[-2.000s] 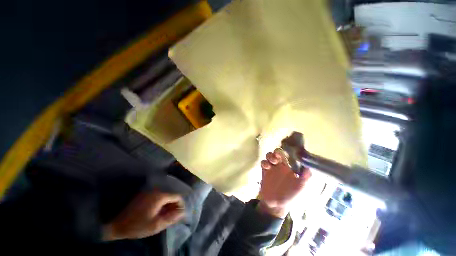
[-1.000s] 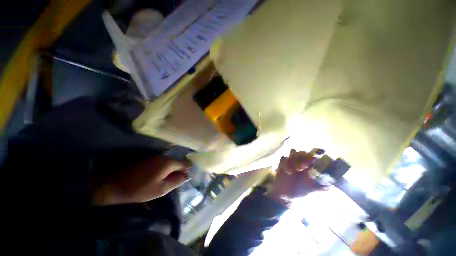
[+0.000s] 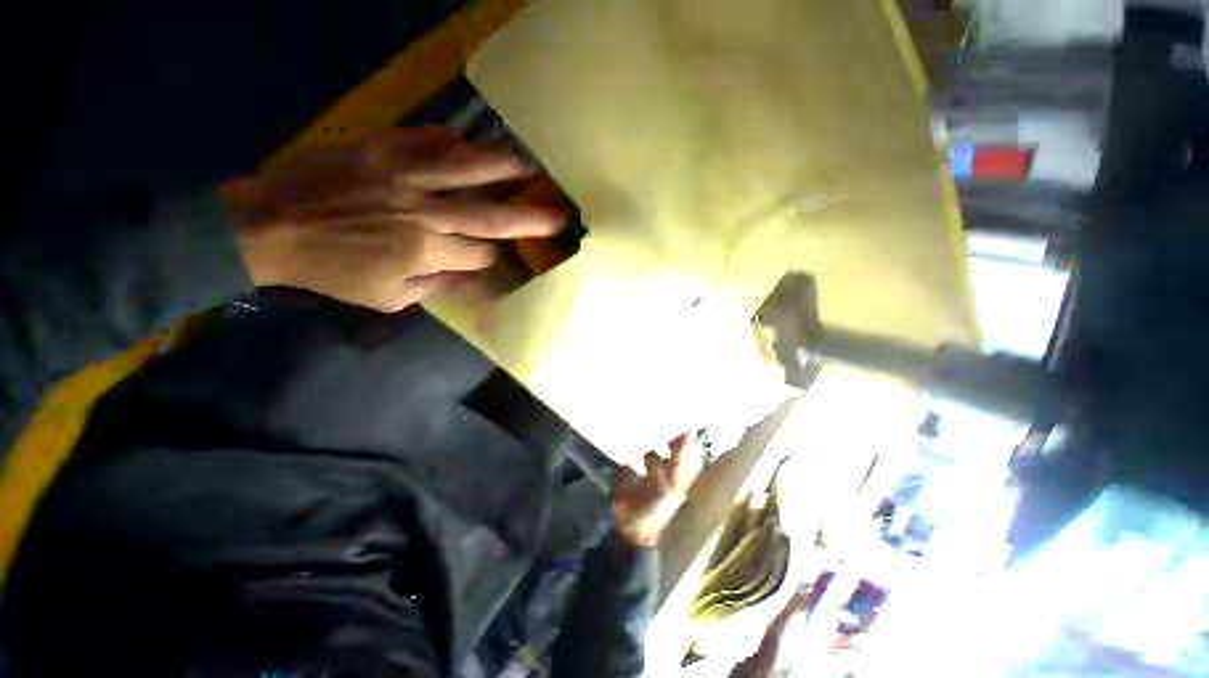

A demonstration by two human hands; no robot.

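Note:
A large yellowish panel [image 3: 716,119] spreads across the middle, with strong glare on its lower part. The dark pressing die [image 3: 792,329] on its metal shaft [image 3: 882,355] is over the panel; whether it touches cannot be told. My left hand [image 3: 385,219] lies with fingers extended over the orange-yellow push-button box [image 3: 537,252], mostly hiding it. My right hand [image 3: 656,490] is small and partly washed out at the panel's lower edge. A tiny dark spot shows beside its fingertips; what it is, and whether the fingers grip anything, cannot be told.
A stack of layered panels [image 3: 745,563] lies below right of the panel. Small dark items [image 3: 862,603] lie on the glaring white table. The dark press body [image 3: 1127,358] fills the right. A yellow strip [image 3: 80,404] curves along the left. My dark sleeves and clothing fill the lower left.
My left hand has moved up from near my body onto the button box. My right hand has moved away from the die to the panel's lower edge. The camera view has also shifted.

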